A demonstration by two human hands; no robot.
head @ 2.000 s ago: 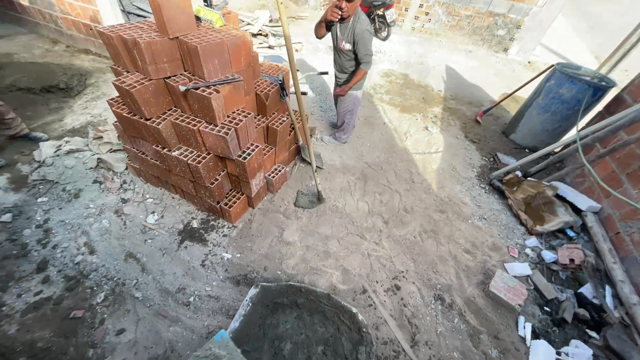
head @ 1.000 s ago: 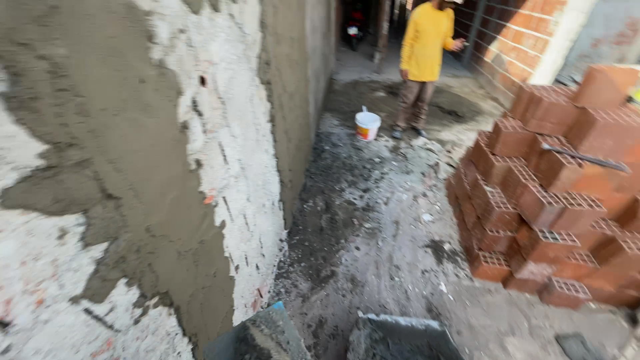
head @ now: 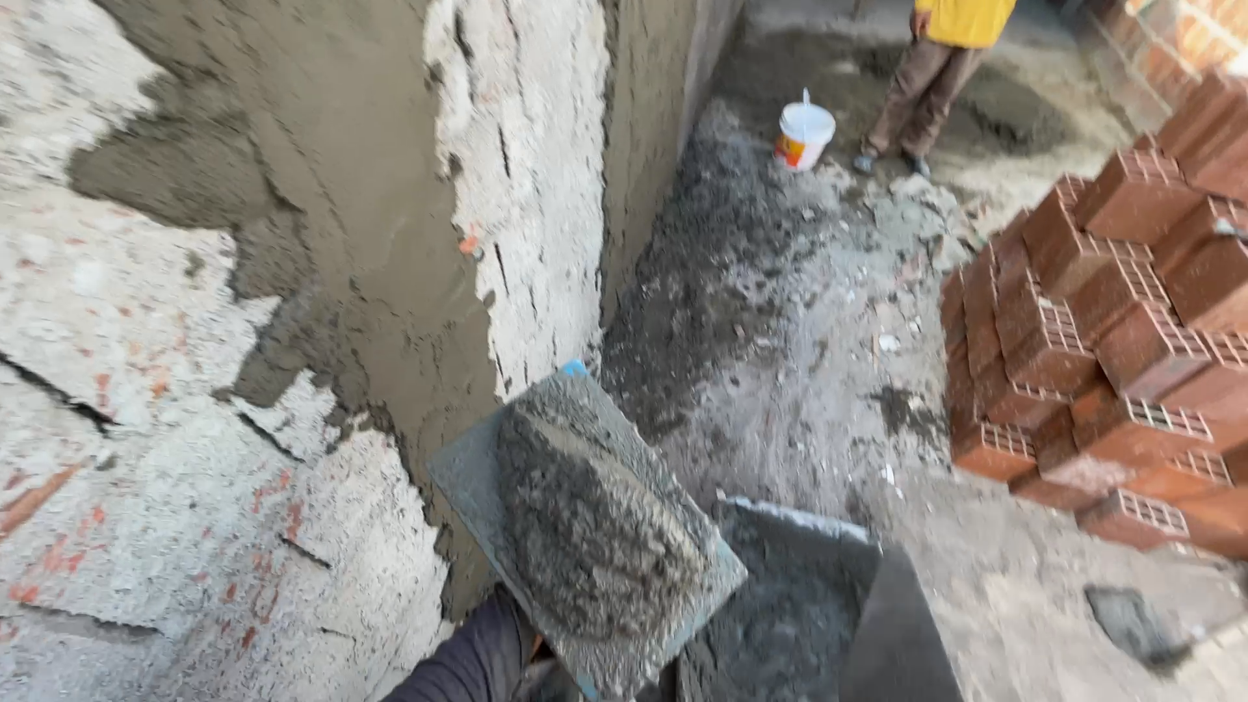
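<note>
A blue plaster hawk [head: 712, 570] with a thick heap of wet mortar [head: 595, 526] on it is tilted at bottom centre. My left hand [head: 539, 651] is under its lower left edge, mostly hidden, below a dark sleeve; it holds the hawk from beneath. Right of the hawk, a trough [head: 795, 517] contains grey mortar. A smooth grey blade [head: 902, 634], seemingly a trowel's, overlaps the trough's right side. My right hand is out of view. The wall at left has fresh grey render [head: 390, 195] beside rough, whitish areas [head: 127, 517].
Hollow red clay bricks [head: 1102, 361] are stacked at right. A white bucket [head: 805, 136] stands on the mortar-spattered floor farther back. Beside it stands a person in a yellow top [head: 965, 19] and brown trousers. A grey mortar patch [head: 1131, 624] lies at lower right.
The view has swung left from the brick stack to the wall. The mortar-loaded hawk and my left sleeve have come into fuller view at the bottom.
</note>
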